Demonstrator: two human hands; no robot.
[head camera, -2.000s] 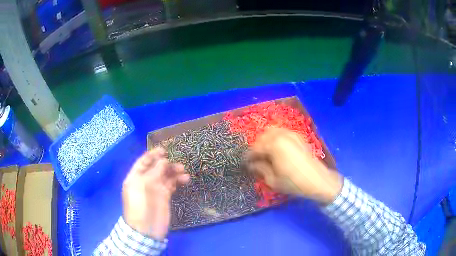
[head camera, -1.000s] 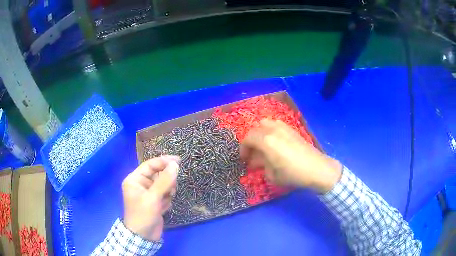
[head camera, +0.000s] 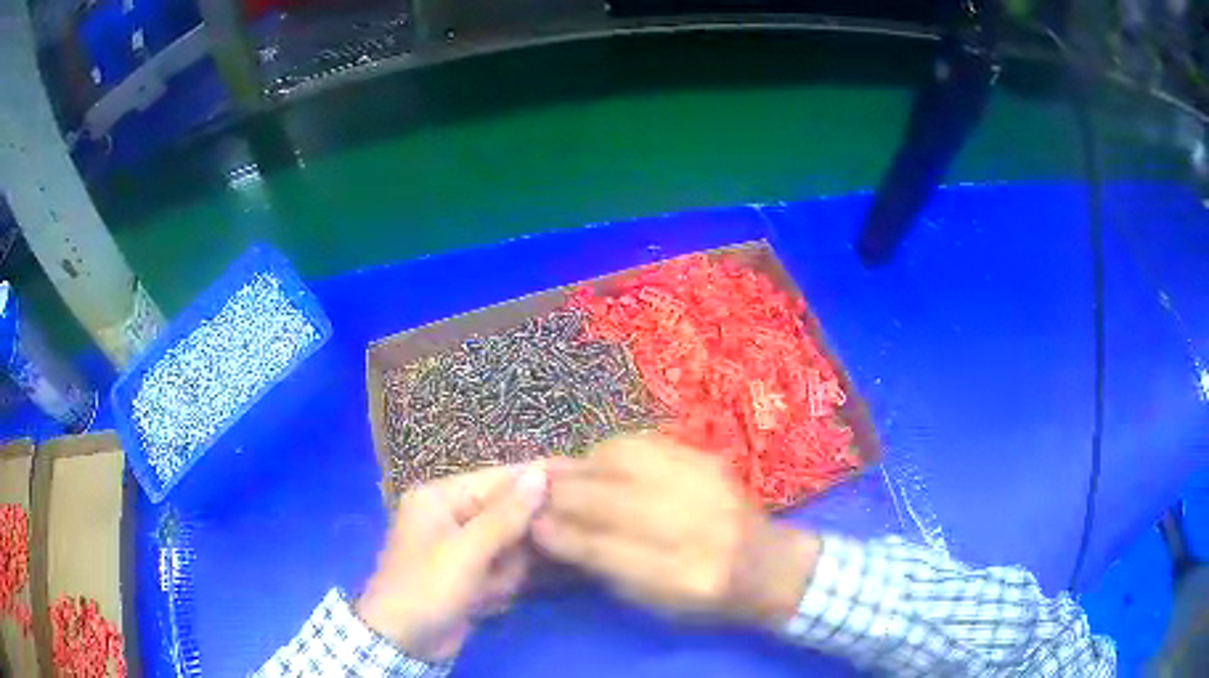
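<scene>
A cardboard tray holds dark metal screws or pins on its left and red plastic pieces on its right. My left hand is over the tray's front edge with thumb and fingertips pinched together. My right hand, slightly blurred, meets it there, fingertips touching or nearly touching the left fingertips. Whatever lies between the fingertips is too small or hidden to tell.
A blue bin of small silver fasteners is at the left. Two shallow trays with red pieces are at the lower left, a spray can behind them. A dark cylinder hangs at upper right. A pale post stands at left.
My right hand has moved left and down from the red pieces to my left hand. My left hand has shifted slightly right and down. More of the red heap shows.
</scene>
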